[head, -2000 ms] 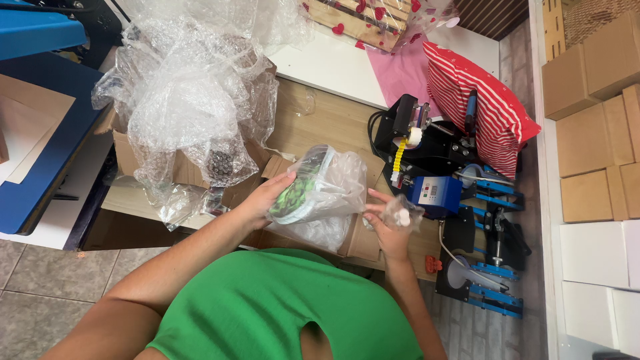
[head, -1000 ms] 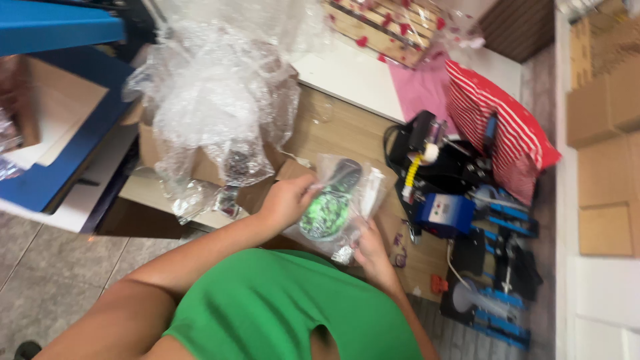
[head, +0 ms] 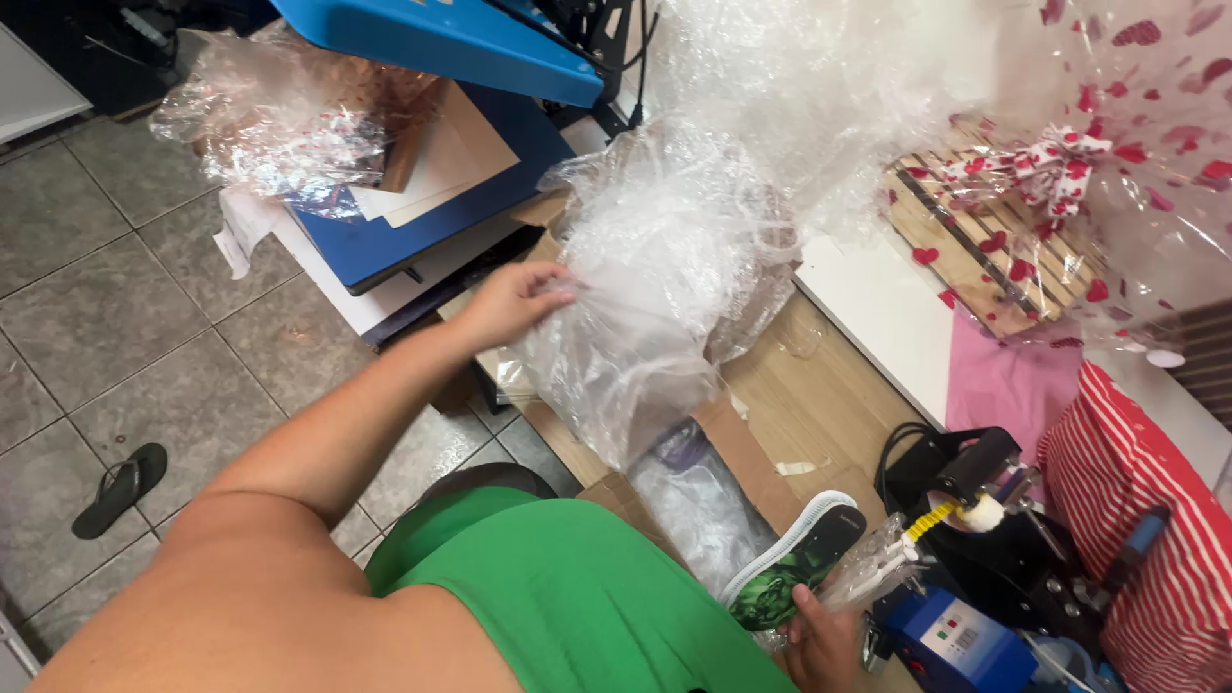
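My left hand [head: 520, 303] pinches the edge of a crumpled clear plastic bag [head: 626, 366], beside a large heap of clear plastic wrap [head: 674, 221]. At the lower right, my right hand [head: 823, 640] holds a flip-flop sole [head: 808, 553] with a green and black print and a white edge, together with a small clear packet [head: 871, 568] containing white pieces. Between my hands stands an open cardboard box [head: 751, 462] with clear plastic-wrapped things inside.
A heat press with a blue cover [head: 462, 43] stands at the upper left. A blue machine box [head: 962, 635], black equipment [head: 1001, 539] and a striped red cushion [head: 1136, 510] are at the right. A wooden crate [head: 1011, 250] in heart-print film lies behind. A black flip-flop [head: 120, 491] lies on the tiled floor.
The green-printed item was in a clear bag between both hands; now it is out of the bag, in my right hand. My left hand has moved left with plastic. The view has swung left.
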